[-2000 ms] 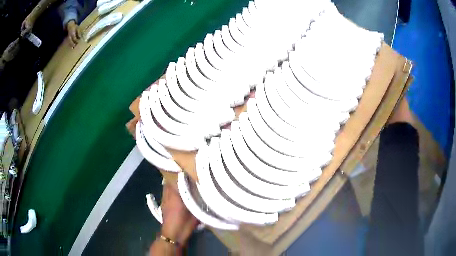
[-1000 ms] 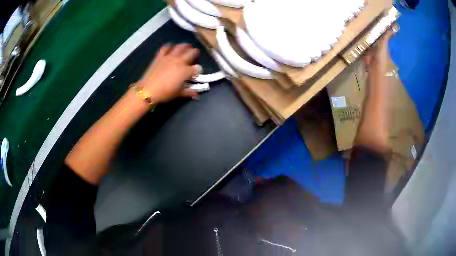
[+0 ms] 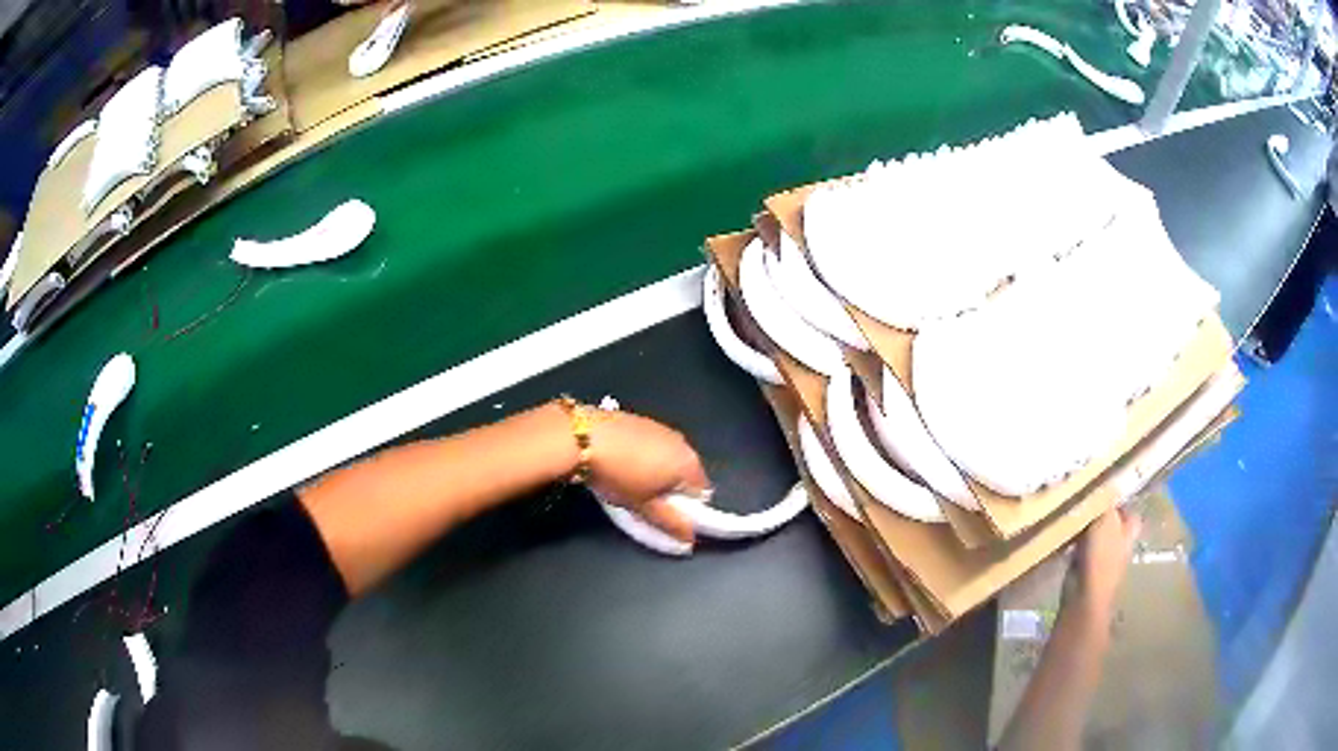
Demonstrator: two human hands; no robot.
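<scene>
Stacked white curved shells (image 3: 1027,367) lie in dense rows on brown cardboard layer sheets (image 3: 986,575), at the right of the dark bench. More shells show between the lower sheets at their left end. My left hand (image 3: 646,462) is on the bench left of the stack, with its fingers closed on white curved shells (image 3: 748,519); how many is unclear. One shell's far tip reaches the stack's edge. My right hand (image 3: 1093,565) is at the stack's front right edge and grips the cardboard, its fingertips partly hidden.
The green conveyor belt (image 3: 484,220) runs behind a white rail (image 3: 587,341). Wired white housings (image 3: 311,239) lie on it. Small white pieces (image 3: 141,666) and thin red leads are at the lower left. A carton (image 3: 1174,646) is on the blue floor at right. More shells are stacked across the belt.
The view has turned, and the whole stack now shows on the bench. My left hand, earlier spread over small white pieces, is now closed on curved shells. My right hand remains at the cardboard edge.
</scene>
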